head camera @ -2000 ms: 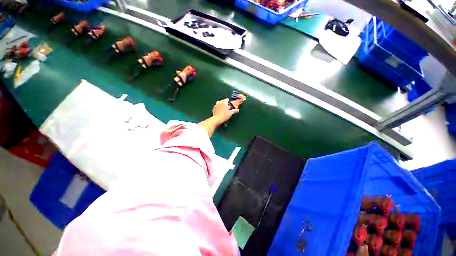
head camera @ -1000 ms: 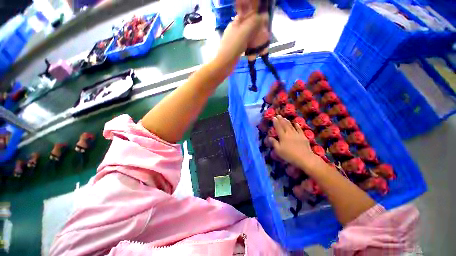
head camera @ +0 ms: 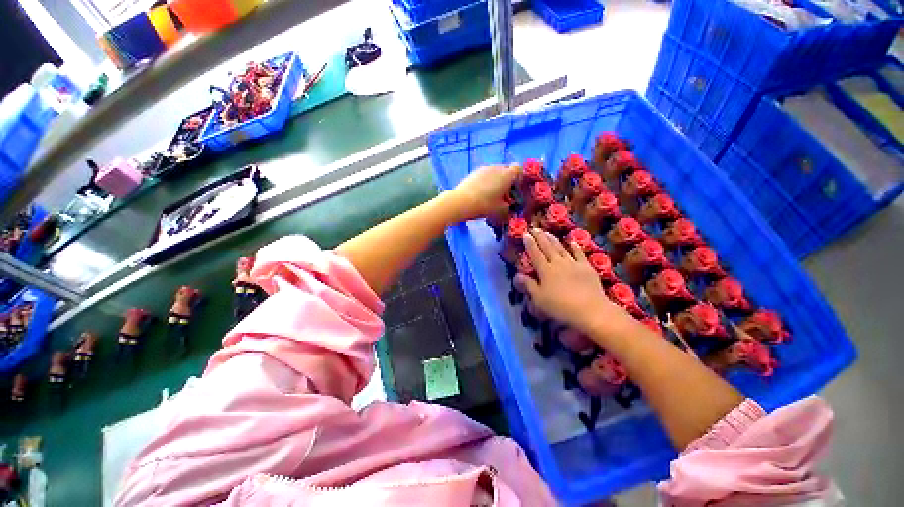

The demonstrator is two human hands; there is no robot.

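Observation:
Figures with red rose-like heads (head camera: 627,234) lie in slanting rows in the blue crate (head camera: 793,297). Thin black legs show at the rows' near left side. My left hand (head camera: 488,190) is at the crate's upper left wall, its fingers curled on a figure at the end of a row; the hand hides most of that figure's body. My right hand (head camera: 563,285) lies palm down over figures at the left side of the rows, fingers extended, gripping nothing visible. White liner (head camera: 570,416) shows under the figures.
Left of the crate lies a black tray (head camera: 416,307) with a pale green slip (head camera: 440,377) and a pen (head camera: 441,312). Spaced figures (head camera: 180,305) lie on the green conveyor (head camera: 208,347). A parts tray (head camera: 208,210) is beyond it. Stacked crates (head camera: 724,79) stand upper right.
My left hand has brought the raised figure down into the crate's upper left corner area. My right hand has stayed over the heads. Earlier my left hand was at a figure on the conveyor.

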